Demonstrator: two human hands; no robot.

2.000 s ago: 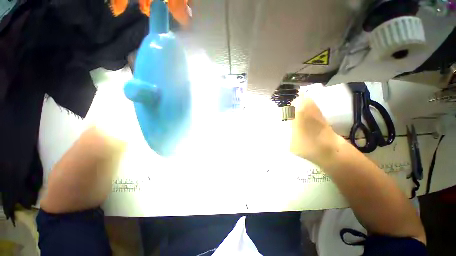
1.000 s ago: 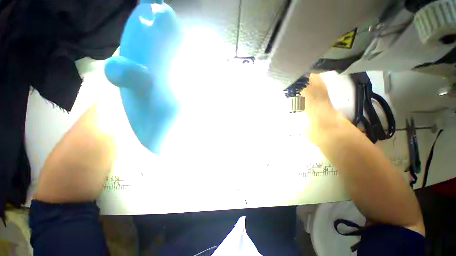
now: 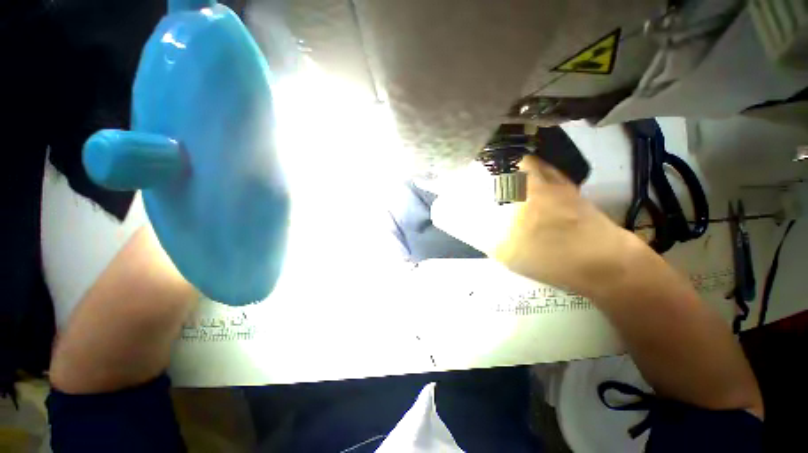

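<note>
A dark cloth piece point(image 3: 436, 237), greyed by glare, lies on the white machine table below the machine head. A black part point(image 3: 564, 154) shows just beyond my right hand; I cannot tell if it is the same piece. My right hand point(image 3: 533, 221) is beside the ribbed metal knob, its fingers washed out by glare and partly behind the machine parts, so its grip is unclear. My left forearm reaches up from the lower left, but my left hand is hidden behind the blue plastic piece point(image 3: 213, 159) and in the glare.
The machine head point(image 3: 470, 71) fills the top. Black shears point(image 3: 664, 190) and small dark snips point(image 3: 742, 257) lie at the right. Dark cloth point(image 3: 22, 212) hangs at the left. A white round lid with a black cord point(image 3: 625, 395) is below the table edge.
The dark cloth piece now shows on the table where only glare was seen, and a black part shows by my right hand. The blue piece appears farther left and larger.
</note>
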